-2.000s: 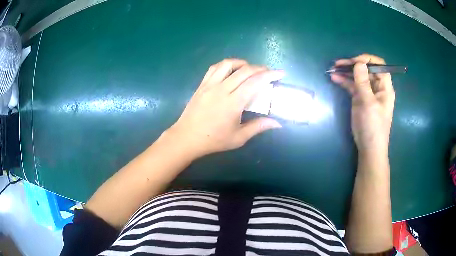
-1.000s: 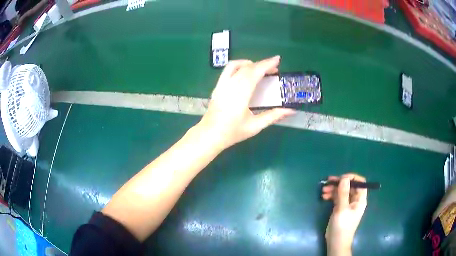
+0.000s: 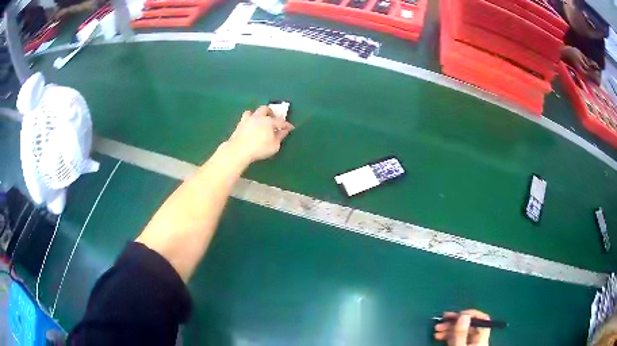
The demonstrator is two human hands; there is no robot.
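My left hand [image 3: 260, 134] reaches over the green bench, its fingers on a phone unit [image 3: 279, 109] whose pale end shows past them; the rest is hidden under the hand. Another phone unit [image 3: 371, 176] lies loose just beyond the pale strip, its white half to the left and its patterned circuitry to the right. My right hand [image 3: 464, 330], cut off by the bottom edge, holds a slim black pen-length tool [image 3: 488, 324] lying sideways in its fingers.
Two more phone units lie at the right, one nearer [image 3: 535, 198] and one farther right [image 3: 603, 230]. A worn pale strip [image 3: 406, 232] crosses the bench. A white fan [image 3: 54, 142] stands at left. Orange-red trays [image 3: 497, 54] are stacked at the far side. A person's arm shows at top right.
My left hand has let go of the phone unit, now lying beyond the strip, and moved left and away to another unit. The view has shifted toward the far side. My right hand still holds the tool.
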